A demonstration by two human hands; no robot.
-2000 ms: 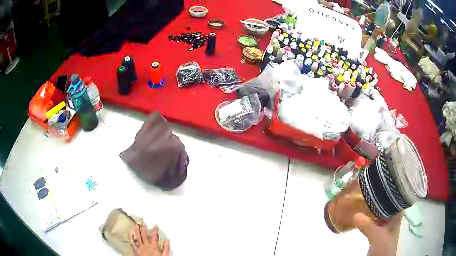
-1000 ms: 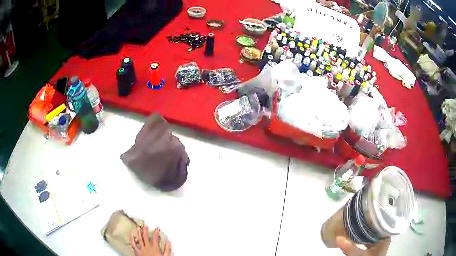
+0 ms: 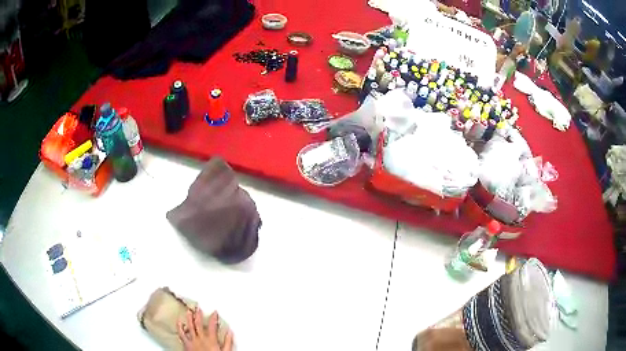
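My left hand [image 3: 200,332] lies at the bottom edge with its fingers spread on top of a soft beige cloth pouch [image 3: 163,317]. Its wrist is cut off. A patterned drinks tumbler [image 3: 495,315] is at the lower right, tilted, with a pale lid, a black-and-white band and brownish contents. Its lower part is cut off by the picture's edge. My right hand is not visible. A dark brown peaked cloth [image 3: 221,218] stands on the white table [image 3: 322,274], beyond the pouch.
Papers [image 3: 86,277] lie left. An orange-red basket [image 3: 99,179] and teal bottle [image 3: 110,130] stand behind them. A red-capped bottle [image 3: 480,245] is near the tumbler. The red cloth [image 3: 274,154] bears thread cones [image 3: 439,89], bagged trims [image 3: 425,151] and dark garments [image 3: 185,34].
The tumbler has moved down and left, partly out of the picture, and my right hand has gone from view. My left hand stays on the pouch.
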